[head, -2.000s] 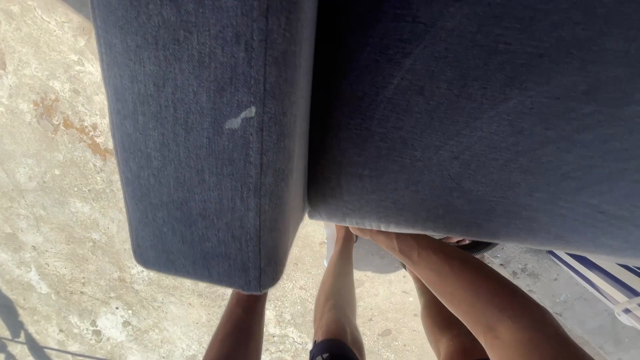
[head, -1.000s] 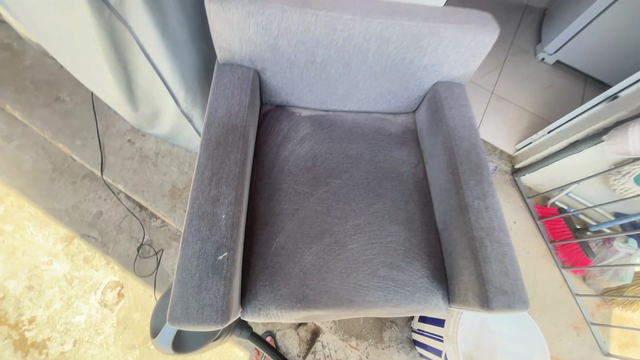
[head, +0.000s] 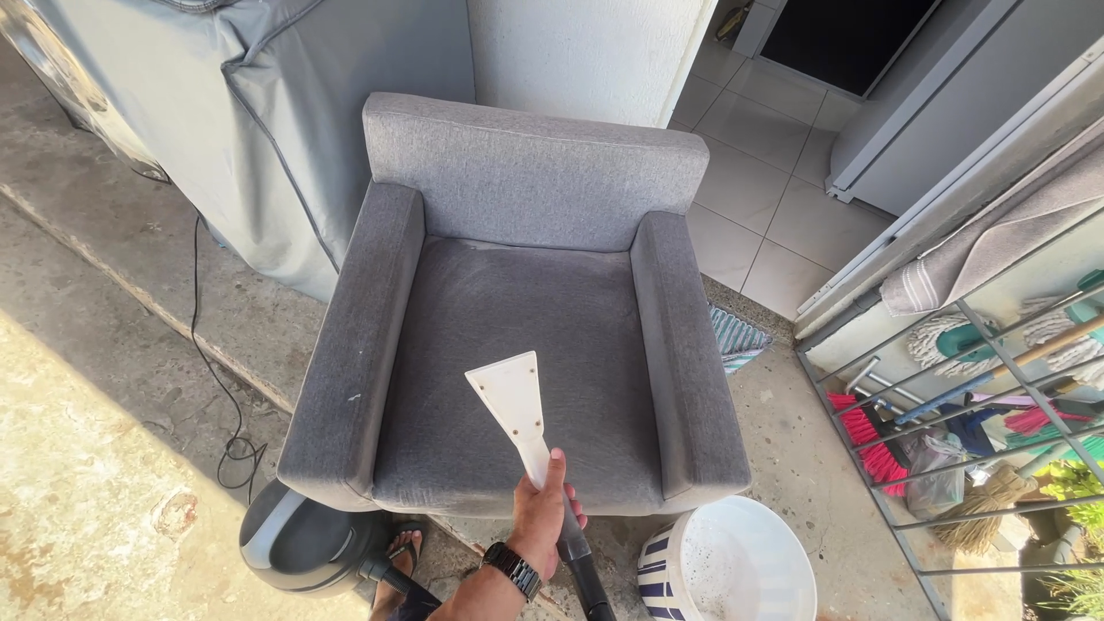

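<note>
My left hand [head: 543, 509], with a dark watch on its wrist, is closed around the neck of a white flat upholstery nozzle [head: 511, 392] joined to a black vacuum hose [head: 586, 578]. The nozzle's wide end points up and is over the seat of a grey fabric armchair [head: 526, 319]; I cannot tell if it touches. A small pale mark [head: 354, 398] shows on the left armrest. My right hand is out of view. Left of my hand, by the chair's front corner, stands a black and grey vacuum cleaner [head: 302, 543]. A white bucket with blue stripes [head: 746, 561] is at the front right.
A black cable [head: 197, 319] lies on the concrete at left, beside a grey cover [head: 285, 112]. Behind the chair are a white wall [head: 578, 52] and a tiled doorway [head: 750, 172]. At right, a metal grille [head: 897, 526] fronts mops, a red broom [head: 871, 444] and a towel [head: 975, 233].
Two arms were at the chair's lower edge two seconds ago; one second ago no hands showed. Now my left hand is in view with the nozzle. The view has moved back from the chair.
</note>
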